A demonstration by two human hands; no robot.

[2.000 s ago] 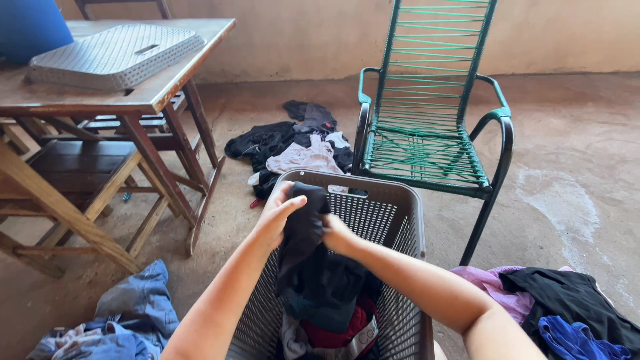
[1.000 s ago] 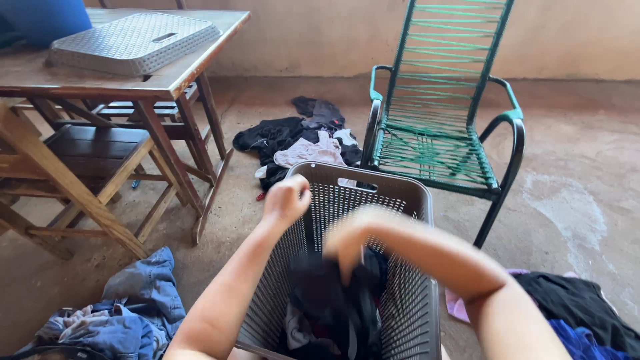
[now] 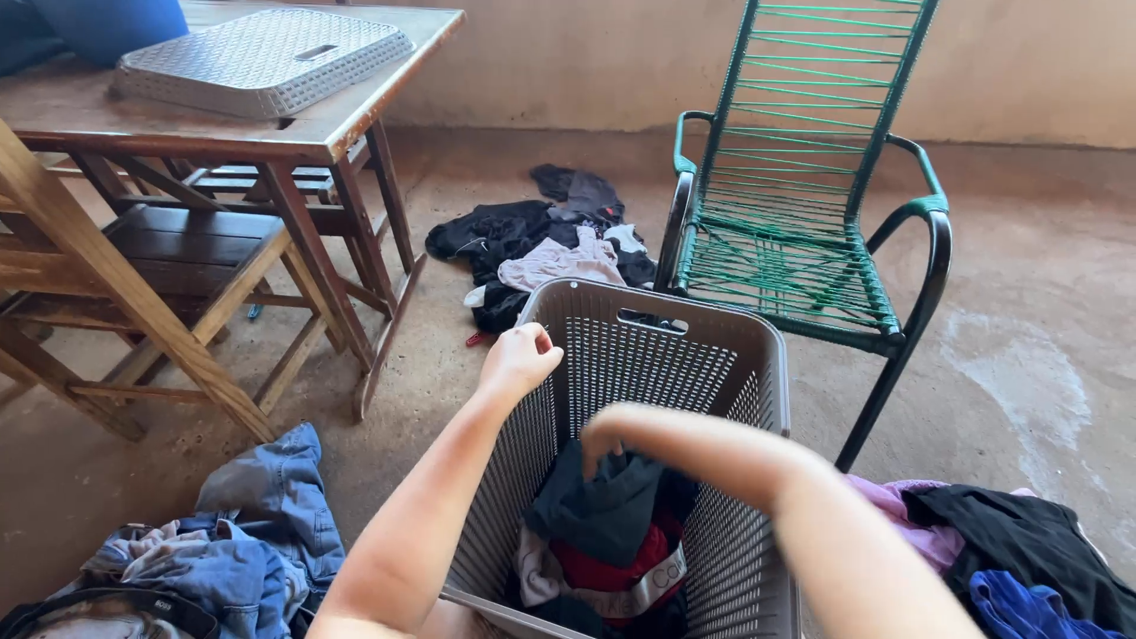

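Observation:
A tall brown perforated plastic laundry basket (image 3: 652, 359) stands in front of me with clothes at its bottom. My left hand (image 3: 522, 355) is closed at the basket's left rim; whether it grips the rim or a cloth is not clear. My right hand (image 3: 608, 439), blurred, reaches down inside, over a dark teal garment (image 3: 595, 501); its fingertips are partly hidden, and I cannot tell if they grip the cloth. Beneath that garment lie a red garment (image 3: 612, 559) and a light waistband bearing letters (image 3: 635, 593).
A dark and pink clothes pile (image 3: 564, 260) lies beyond the basket, denim clothes (image 3: 257, 550) at lower left, black, pink and blue clothes (image 3: 1003, 532) at lower right. A green corded chair (image 3: 790, 257) stands at right; a wooden table (image 3: 204, 133) holds a perforated lid (image 3: 266, 58).
The black cloth that both hands held two seconds ago is out of my hands. My left hand has moved to the basket's left rim, and my right hand has gone down into the basket.

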